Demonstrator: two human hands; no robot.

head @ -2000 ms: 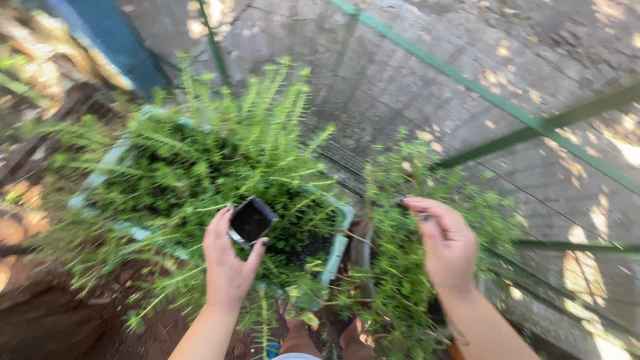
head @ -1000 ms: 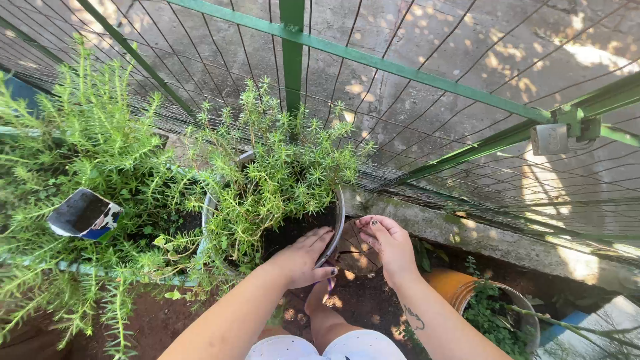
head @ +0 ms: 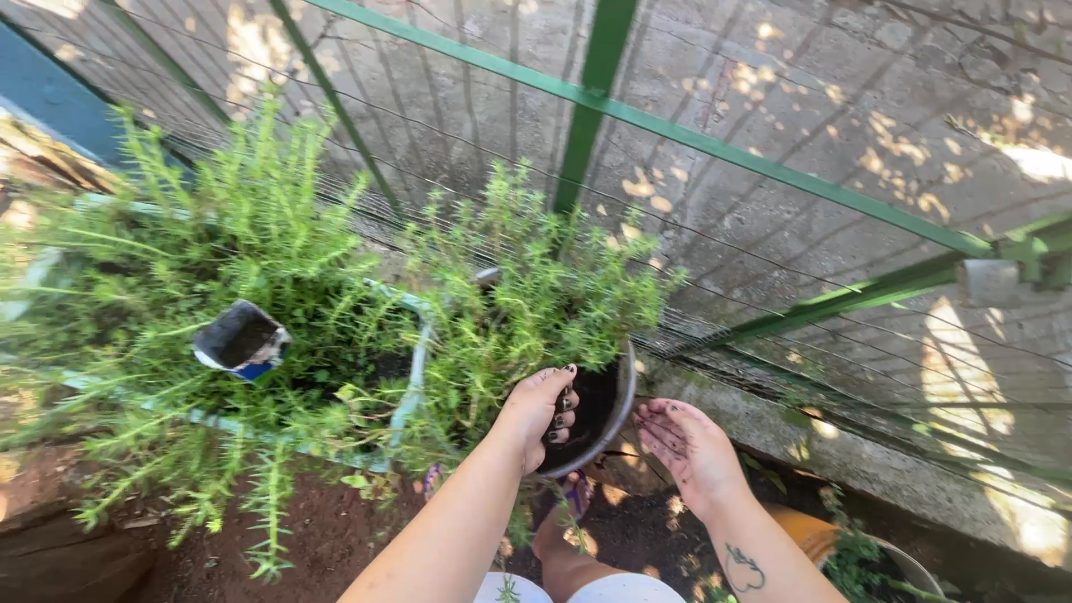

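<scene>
A round grey pot (head: 626, 400) holds dark soil and a bushy, needle-leaved green plant (head: 536, 310). Over the soil, beside the stems, is my left hand (head: 543, 412), its fingers curled; whether something is inside them I cannot tell. Just outside the pot's right rim, my right hand (head: 688, 452) is palm up with bits of soil on it, fingers slightly bent and holding nothing visible. To the left, a small cut carton (head: 240, 339) with dark contents rests among the plants of a pale green rectangular planter (head: 410, 394).
A green metal and wire fence (head: 670, 126) runs behind the pots, with a padlock (head: 988, 282) at the right. An orange pot (head: 800, 532) with a leafy plant stands at the lower right, by a concrete curb (head: 846, 435). Reddish soil and my feet are below.
My left hand was at the small carton two seconds ago; the carton now rests in the planter and that hand is in the round pot. The right hand has left the plant for the pot's right side.
</scene>
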